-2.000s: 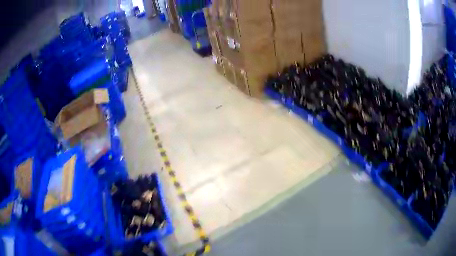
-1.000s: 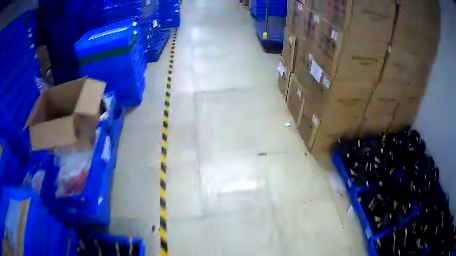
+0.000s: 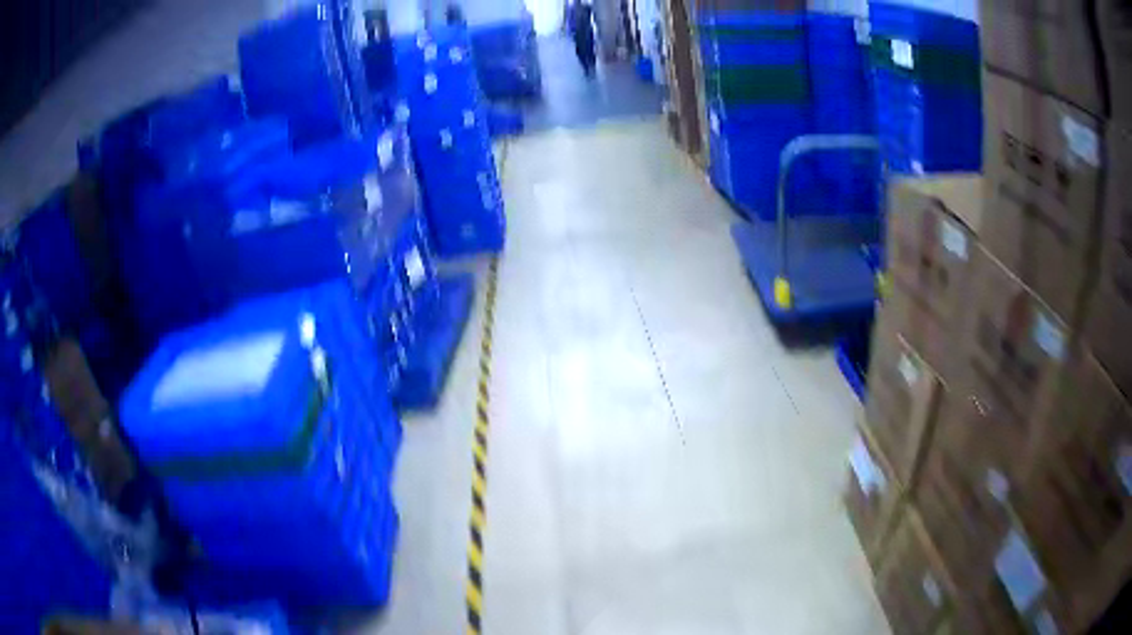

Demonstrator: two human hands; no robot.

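Neither of my hands is in the picture. Nearest in front on the left, a stack of blue turnover crates point(image 3: 348, 509) with a green band stands on the floor, a white sheet point(image 3: 224, 370) on its top. On the right, brown cartons point(image 3: 956, 360) with small white labels are piled up past the top of the picture. The picture is blurred, and what the crates hold cannot be seen.
A platform trolley point(image 3: 819, 267) with a curved handle and yellow corner stands at the right by more crate stacks point(image 3: 757, 112). Yellow-black tape point(image 3: 482, 434) runs along the pale floor point(image 3: 621, 409). Tall crate stacks point(image 3: 453, 149) line the left. A person point(image 3: 583, 37) is far down the aisle.
The view has moved forward along the aisle. The open carton and the crates of dark parts have left the picture. The trolley, cartons and green-banded stack are nearer, and a distant person now shows.
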